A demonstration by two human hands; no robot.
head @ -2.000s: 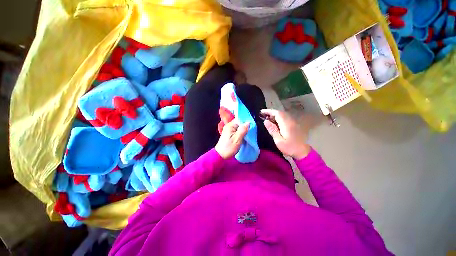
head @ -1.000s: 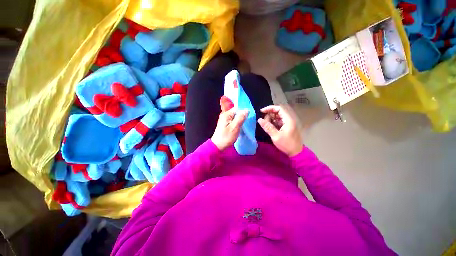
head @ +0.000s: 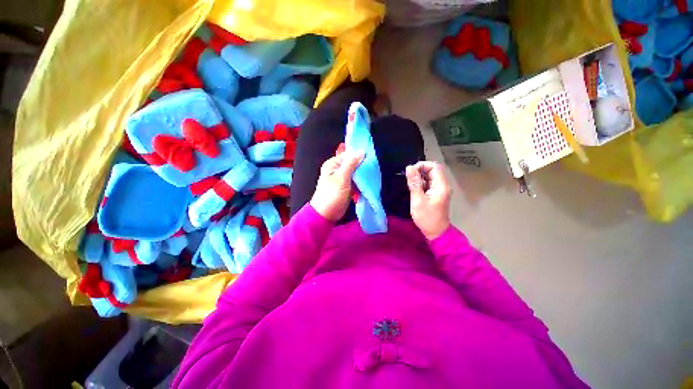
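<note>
A blue plush piece [head: 367, 178] is folded narrow and stands edge-up over the lap, with a bit of red at its left side. My left hand [head: 337, 181] pinches its left side near the middle. My right hand [head: 430, 196] is to the right of the piece, apart from it, with thumb and fingertips pinched together. A tiny thin bright bit shows at those fingertips; it is too small to name.
A yellow bag [head: 47, 163] full of blue and red pieces lies at the left. An open box [head: 536, 121] with a yellow-handled tool [head: 568, 135] stands upper right. A bowed plush piece [head: 473, 53] lies on the floor. Another yellow bag [head: 661, 171] is far right.
My right hand has turned and closed its fingertips; the dark small tool seen in it earlier no longer shows. My left hand's grip on the piece has shifted slightly.
</note>
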